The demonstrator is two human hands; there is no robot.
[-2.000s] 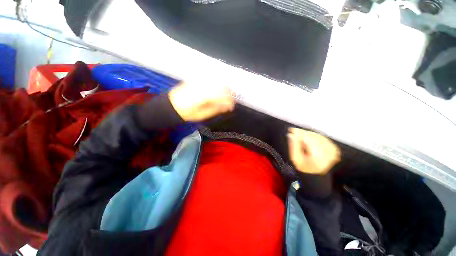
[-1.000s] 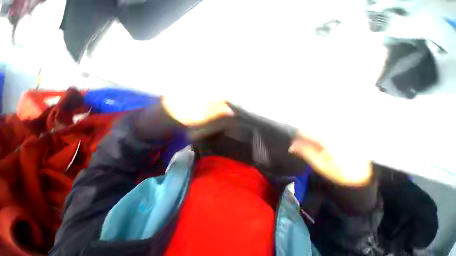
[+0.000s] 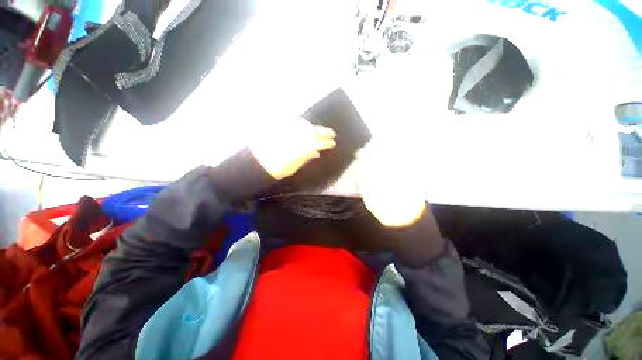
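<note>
A black fabric piece [image 3: 339, 121] lies on the white table in front of me, its far end pointing towards the machine and its near part reaching over the table edge. My left hand [image 3: 292, 146] rests on its left side, fingers towards the middle. My right hand [image 3: 387, 190] is at its right edge, overexposed, its fingers hard to make out. The presser foot and needle area [image 3: 367, 55] is beyond the piece, washed out by glare. More black fabric [image 3: 303, 211] hangs below the table edge between my forearms.
Black pieces with speckled overlocked edges [image 3: 169, 77] lie at the left of the table. A small black bundle [image 3: 496, 74] sits on the machine bed at right. Red cloth [image 3: 49, 281], a red container [image 3: 42, 226] and a blue one [image 3: 130, 202] are lower left. Black fabric [image 3: 542, 260] hangs lower right.
Both hands have moved from the table's front edge onto the table with a black piece. The large black piece seen earlier now lies with others at the left. The view has shifted.
</note>
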